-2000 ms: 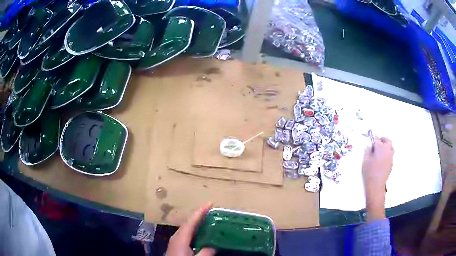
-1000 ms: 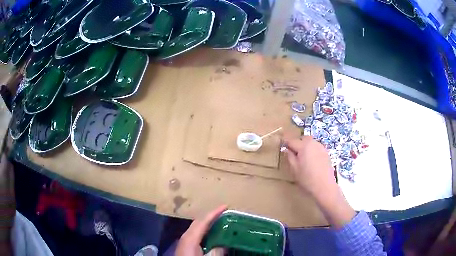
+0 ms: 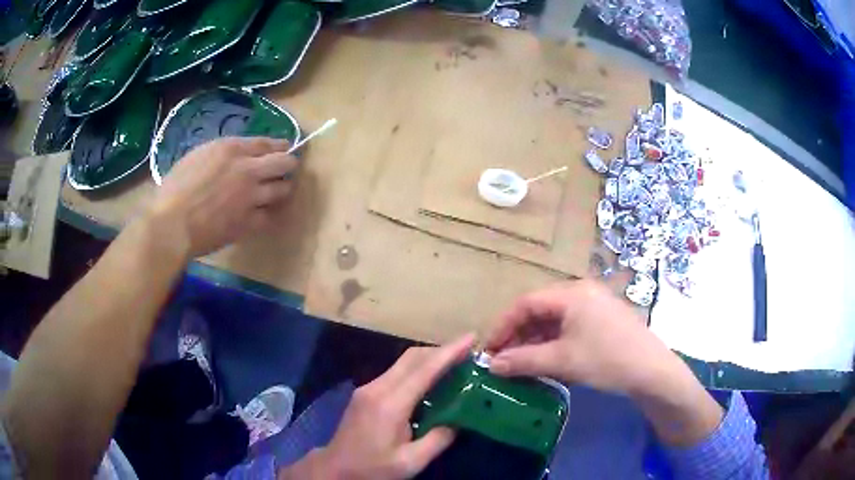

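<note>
My left hand (image 3: 380, 422) holds a glossy green housing (image 3: 502, 412) at the bench's front edge, fingers on its left side. My right hand (image 3: 572, 342) pinches a small silver badge (image 3: 482, 359) against the housing's upper left end. The housing's lower part is cut off by the frame. The glue cup (image 3: 502, 187) sits on the cardboard pads with a swab (image 3: 547, 174) resting in it. A pile of badges (image 3: 647, 202) lies to the right, beside and on the white sheet (image 3: 797, 253).
Another person's hand (image 3: 230, 187) reaches in from the left with a swab (image 3: 312, 136) over a housing (image 3: 202, 127). Stacked housings (image 3: 211, 37) stand at back left. A black-handled tool (image 3: 759, 291) lies on the white sheet. A bag of badges (image 3: 647, 28) is at the back.
My right hand has moved from the tool on the white sheet, past the glue cup, to the held housing. Another person's arm with a swab has entered from the left. The view has shifted.
</note>
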